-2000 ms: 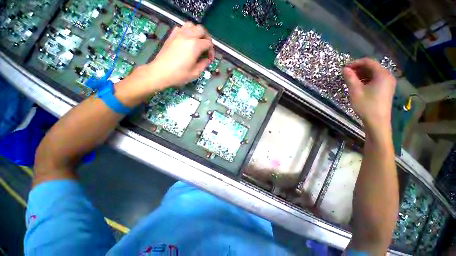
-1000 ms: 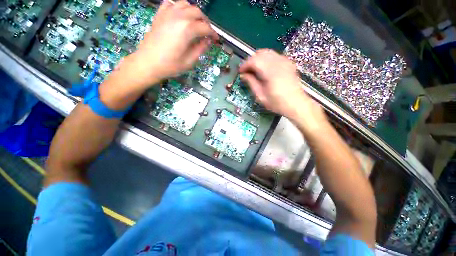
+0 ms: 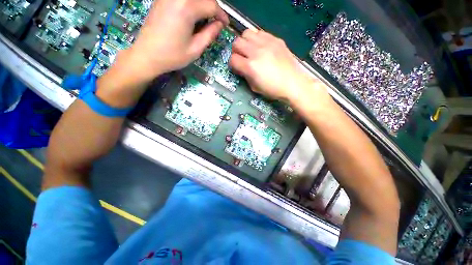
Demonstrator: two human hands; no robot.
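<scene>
Green circuit boards (image 3: pixel 253 141) with white and silver parts sit in a grey-green carrier (image 3: pixel 227 106) in front of me. My left hand (image 3: pixel 181 33), with a blue wrist strap (image 3: pixel 101 105), is over the carrier's far side, fingers curled, fingertips near the far rail. My right hand (image 3: pixel 264 64) is just right of it, over the far boards, fingertips bent down and in. Whether either hand holds a small part cannot be seen; the fingers hide it. The far boards are partly covered by both hands.
A glittering component pile (image 3: pixel 367 72) lies on the green mat (image 3: pixel 274 18) beyond the pale conveyor rail (image 3: pixel 331 96). A darker small scatter lies left of it. Another carrier with boards (image 3: pixel 59 28) is at the left. A bare pale conveyor section (image 3: pixel 305 160) is at the right, partly under my right forearm.
My right hand has moved from the component pile to the boards beside my left hand. My left hand has moved slightly up. The carrier boards appear shifted a little to the right.
</scene>
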